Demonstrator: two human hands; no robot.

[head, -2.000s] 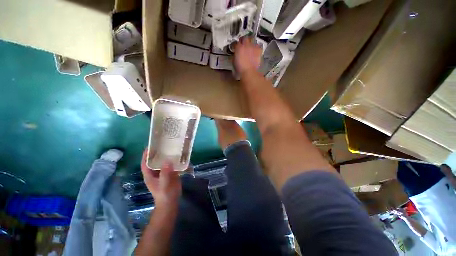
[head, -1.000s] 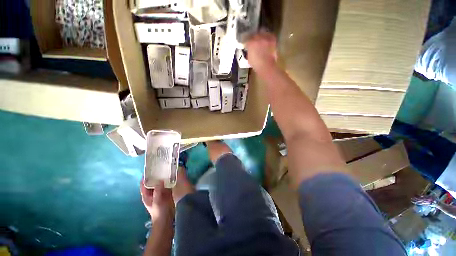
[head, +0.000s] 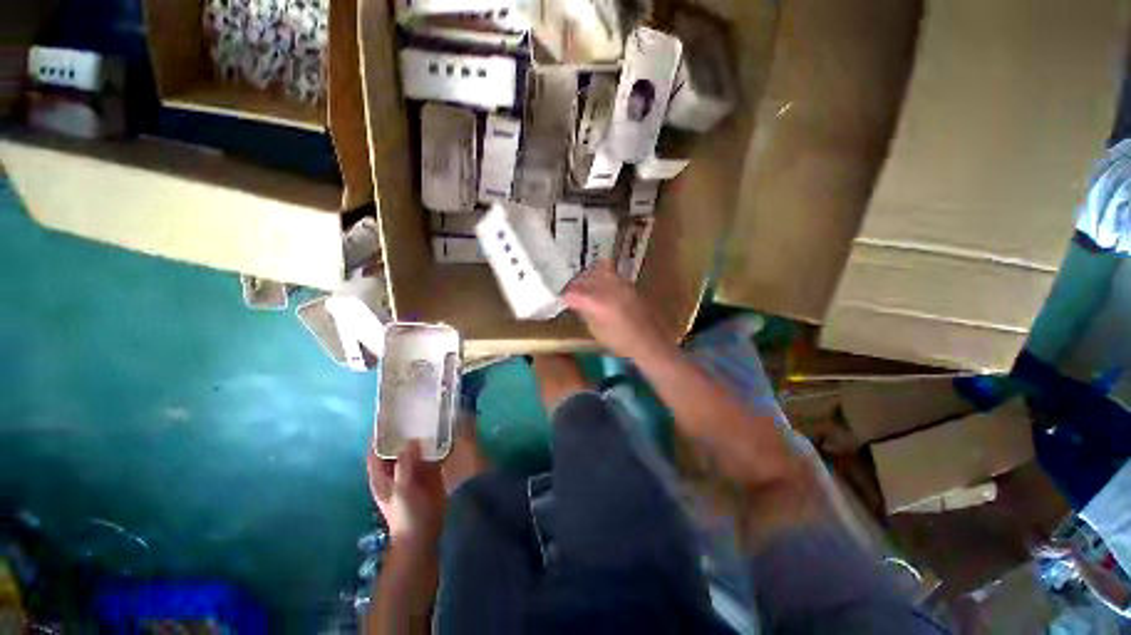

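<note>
My left hand (head: 413, 490) holds an open white housing shell (head: 416, 391) by its lower end, hollow side up, just below the near edge of the main carton (head: 496, 333). My right hand (head: 599, 301) grips one end of a white housing with slots (head: 518, 264), tilted over the near part of the carton. Its row of small dark slots shows. Many white shells lie in the carton, some upright in rows. A housing with a round opening (head: 644, 97) lies on top of them at the right.
A second carton (head: 174, 211) at the left holds a small-parts box (head: 264, 50). Loose shells (head: 341, 325) lie on the green floor. Long carton flaps spread right. Crumpled cartons (head: 943, 459), a blue crate (head: 180, 608) and a person's sleeve (head: 1108, 205) show.
My right hand has come back from deep in the carton to its near edge and now has a slotted housing. My left hand still holds the open shell. The view has shifted.
</note>
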